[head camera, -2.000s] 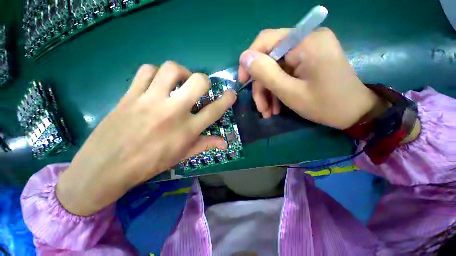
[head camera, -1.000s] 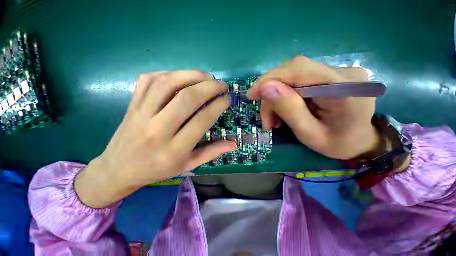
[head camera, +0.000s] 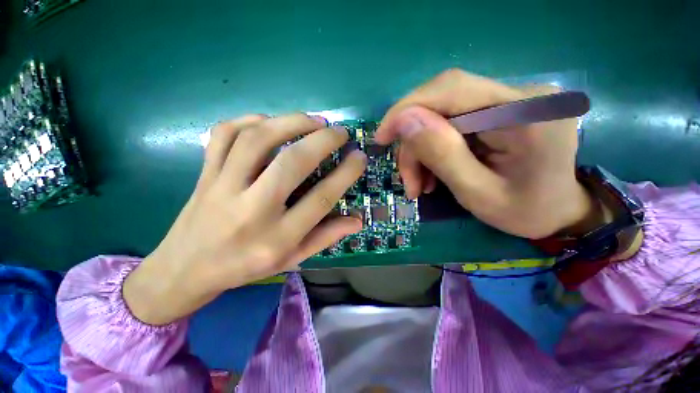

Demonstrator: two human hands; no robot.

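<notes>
A green populated circuit board panel [head camera: 380,219] lies near the front edge of the green bench, partly hidden by both hands. My left hand [head camera: 261,199] rests over its left part, fingers spread and fingertips on the board, holding it down. My right hand [head camera: 483,161] holds grey metal tweezers [head camera: 526,112] like a pen, with the rounded rear end pointing right. The tweezer tip is hidden by the fingers near the board's upper part. A dark flat piece [head camera: 444,206] shows beside the board under my right hand. No small part can be made out.
A stack of circuit board panels [head camera: 34,146] stands at the left on the green bench [head camera: 322,61]. Part of another board row [head camera: 46,6] shows at the top left corner. Blue cloth [head camera: 29,326] is at the lower left. A thin black cord [head camera: 499,275] runs from my right wrist along the front edge.
Since two seconds ago the view has shifted, and the tweezers have tilted flatter. My right hand has moved lower over the board's upper part. In the last second the tweezers' rear end rose slightly.
</notes>
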